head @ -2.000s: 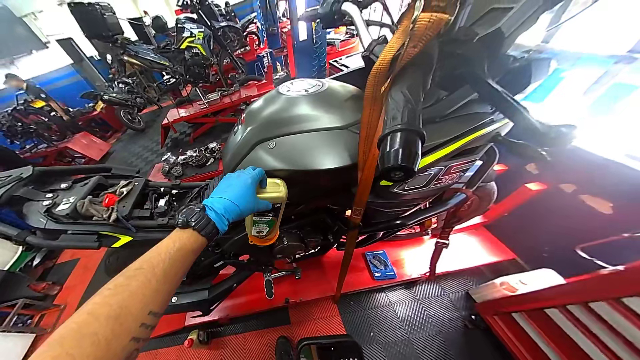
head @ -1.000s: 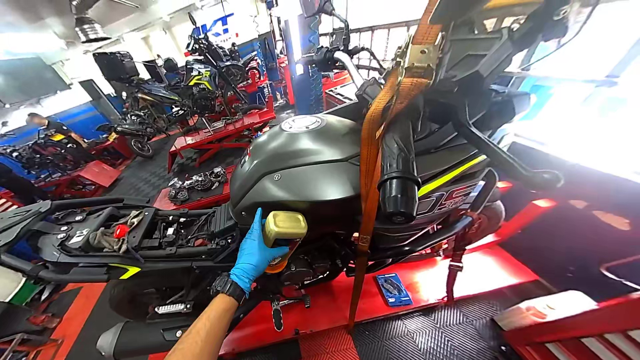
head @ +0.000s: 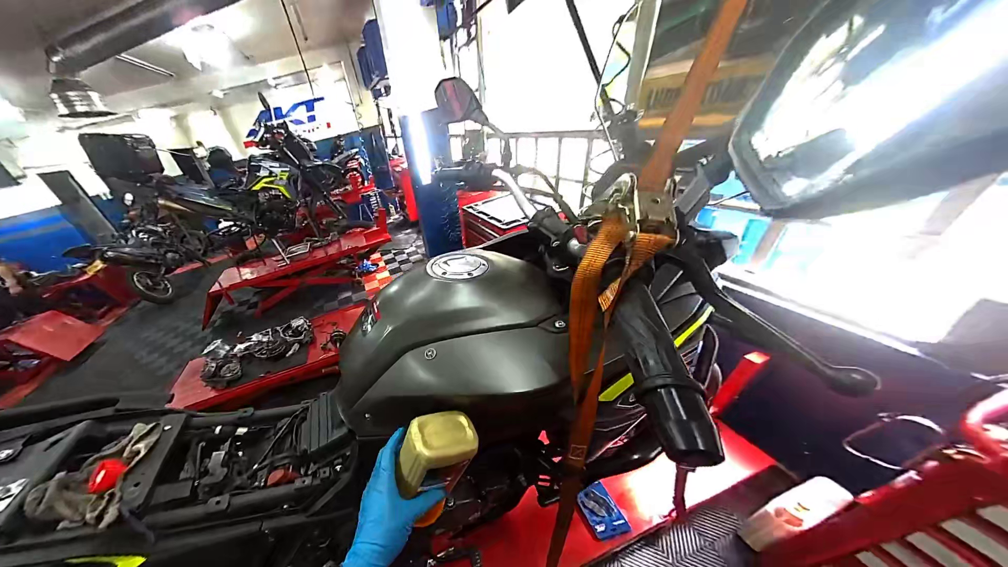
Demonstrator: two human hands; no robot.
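Observation:
My left hand (head: 394,500), in a blue glove, holds a yellowish plastic bottle (head: 438,442) with its base up. The bottle is tilted beside the engine (head: 492,488), just below the dark grey fuel tank (head: 472,339) of a motorcycle. An orange part shows under the bottle by my fingers; the bottle's mouth is hidden. My right hand is out of view. An orange ratchet strap (head: 587,339) runs down past the black handlebar grip (head: 657,362). The seat is off, and a rag (head: 75,492) with a red object (head: 107,476) lies on the rear frame.
A blue tray of small parts (head: 602,510) lies on the red lift platform (head: 650,480). A white container (head: 795,512) stands by a red slatted rack (head: 906,512) at the lower right. Engine parts (head: 260,342) rest on a low red lift, with another motorcycle (head: 268,189) behind. The clutch lever (head: 787,354) juts rightward.
Two seconds ago my left hand held the bottle more upright with its label showing; one second ago its base had turned toward the camera. The view has tilted upward and moved closer.

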